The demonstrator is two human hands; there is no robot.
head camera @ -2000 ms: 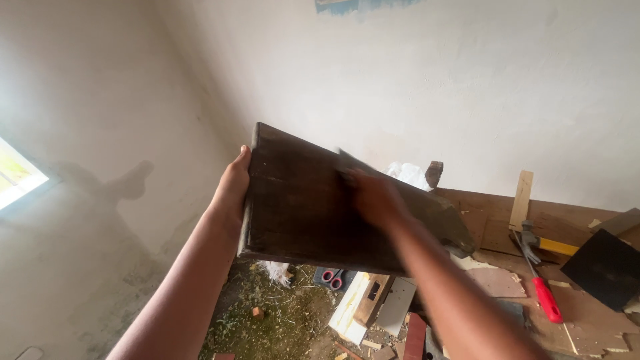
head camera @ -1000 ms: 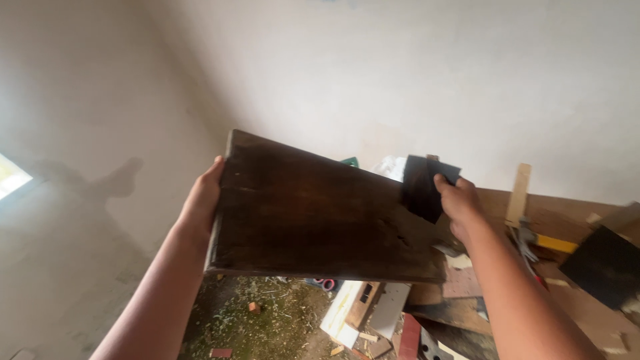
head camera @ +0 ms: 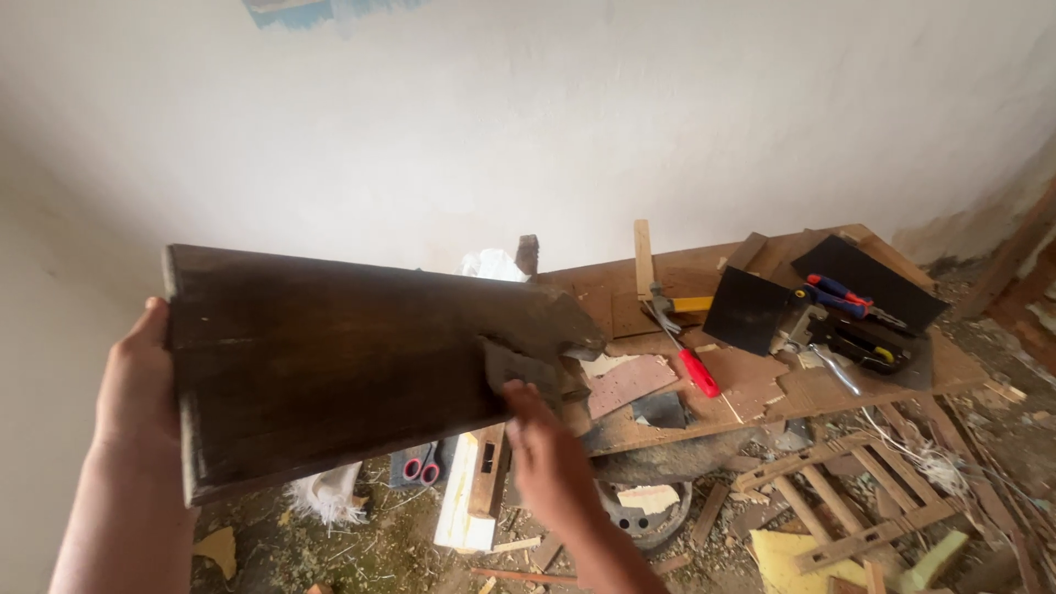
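Note:
A dark wooden board (head camera: 330, 355) with a broken, jagged right end is held up in front of me, tilted slightly down to the right. My left hand (head camera: 140, 379) grips its left edge, with the fingers hidden behind it. Near the jagged end, my right hand (head camera: 540, 445) presses a dark sheet of sandpaper (head camera: 520, 367) against the face of the board. Beyond the right end, a claw hammer (head camera: 685, 304) and a red-handled screwdriver (head camera: 699, 373) lie on a wooden bench top (head camera: 759, 396).
Black sheets (head camera: 747, 309), pliers (head camera: 841, 297) and a staple gun (head camera: 858, 345) lie on the bench's right part. Scissors (head camera: 421, 470), a wooden block with a slot (head camera: 488, 474), a slatted wooden frame (head camera: 850, 495) and wood scraps lie below. A pale wall (head camera: 528, 132) stands behind.
My right hand has gone from holding the dark sheet beside the board's upper right edge to pressing it on the face. The view has shifted right, showing more of the bench.

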